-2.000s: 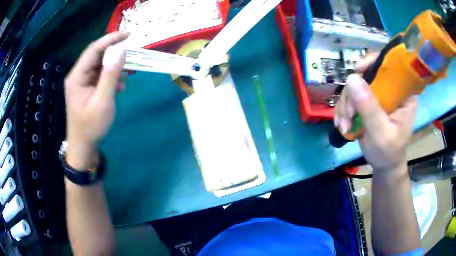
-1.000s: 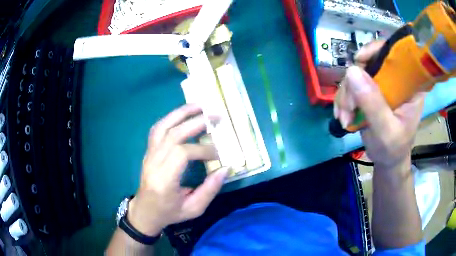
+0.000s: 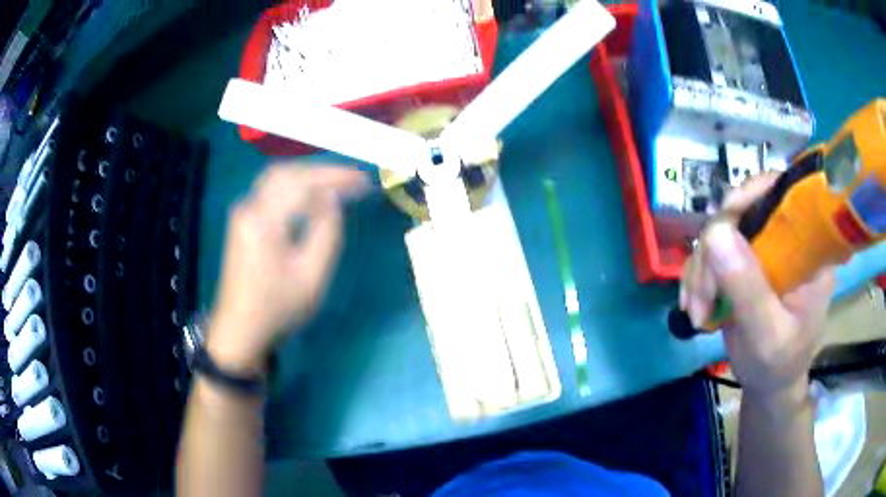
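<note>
The white three-arm plastic part (image 3: 335, 130) sits with its hub on the round yellowish hub seat (image 3: 420, 121). One arm points left, one up and right, and one lies along the cream-white jig (image 3: 471, 311). My left hand (image 3: 282, 248) is blurred, left of the hub and below the left arm; its thumb and finger are bent towards each other, and whether it holds anything cannot be told. My right hand (image 3: 767, 301) grips the orange electric screwdriver (image 3: 826, 209) at the right, away from the part.
A red bin (image 3: 491, 44) of thin white pieces stands behind the part. A red tray (image 3: 631, 165) with the blue-sided screw feeder (image 3: 670, 146) is at the right. A green tape strip (image 3: 563, 272) lies beside the jig. Black foam racks (image 3: 146, 291) with white units stand left.
My left hand has let go of the near arm over the jig and moved up and left. The part has turned on its seat. My right hand still holds the screwdriver.
</note>
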